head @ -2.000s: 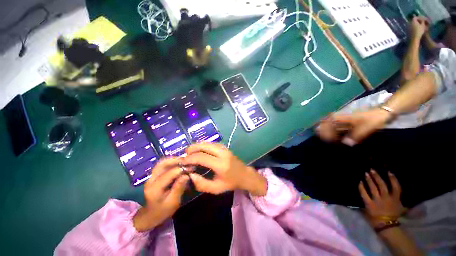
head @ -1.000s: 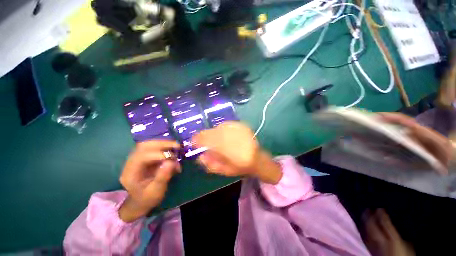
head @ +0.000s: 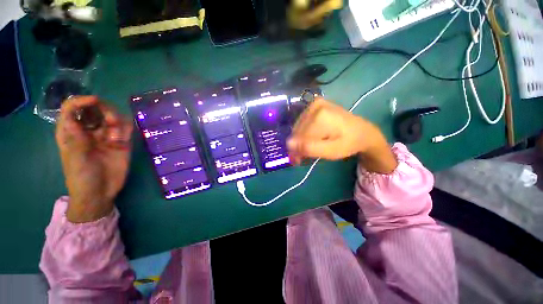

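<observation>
Three phones with purple-lit screens stand side by side: left phone (head: 169,142), middle phone (head: 223,136) with a white cable (head: 262,204) in its bottom edge, and right phone (head: 268,122). My left hand (head: 92,154) is raised left of them, blurred, with a small dark round piece, possibly a smart ring (head: 89,117), in its fingers. My right hand (head: 333,132) is curled over the right phone's right edge, just below the black charging dock (head: 308,76) with its ringed centre. Whether it holds anything is hidden.
Bagged black discs (head: 62,92) lie behind my left hand. A black disc with a side tab (head: 409,123) lies at right. A dark phone (head: 231,21) and yellow-edged fixture (head: 161,21) stand behind. A power strip (head: 381,21) and loose cables are at upper right. Another person's clothing (head: 488,184) is at right.
My hands have parted: the left moved left with the dark piece, the right moved right toward the dock. The white-cased phone beside the row is gone. The other person's hands are no longer in view.
</observation>
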